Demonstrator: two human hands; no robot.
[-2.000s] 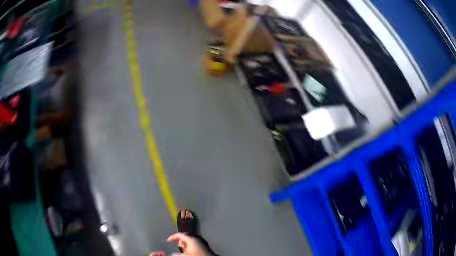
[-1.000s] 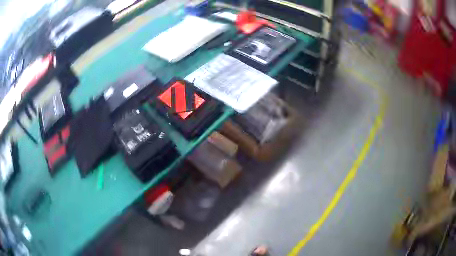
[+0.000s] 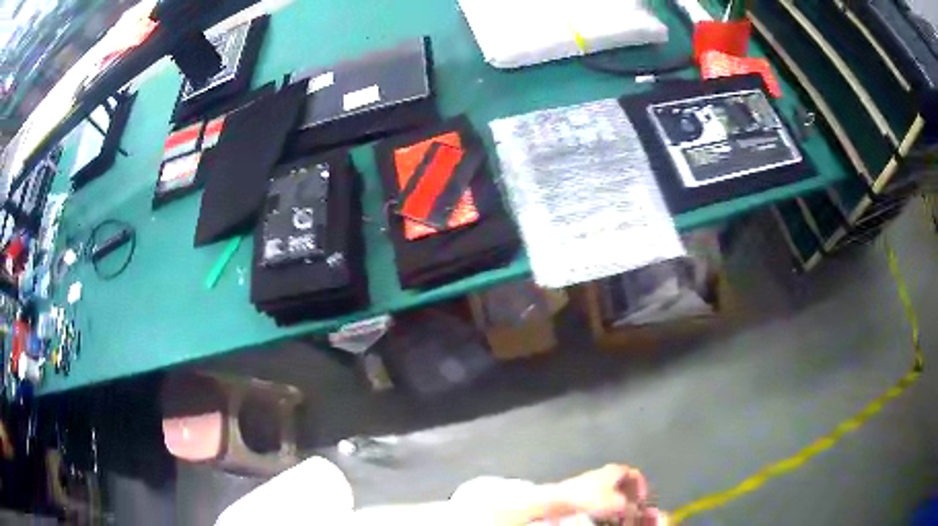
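Observation:
My left hand (image 3: pixel 617 495) is small and blurred at the bottom edge, its forearm coming from the left. Its fingers look partly curled; whether it holds anything is unclear. I see no right hand. On the green bench ahead, a black laptop part (image 3: pixel 298 216) lies on stacked black foam pads. Right of it, a red piece with dark strips (image 3: pixel 437 187) lies on another black stack. A silvery wrinkled sheet (image 3: pixel 586 195) overhangs the front edge. Farther right, a silver-framed panel (image 3: pixel 725 136) lies on a black pad. A dark grey laptop (image 3: pixel 365 90) lies behind.
A white padded slab (image 3: pixel 566 29) and red pieces (image 3: pixel 725 43) are at the back. A coiled cable (image 3: pixel 111 249) and small tools lie left. Cardboard boxes (image 3: pixel 514 321) and a stool (image 3: pixel 269 416) are under the bench. A rack (image 3: pixel 869 134) and yellow floor line (image 3: pixel 813 452) are right.
The view has swung from the aisle and blue rack to the green bench, which now lies squarely ahead and nearer. A forearm and hand now show more at the bottom.

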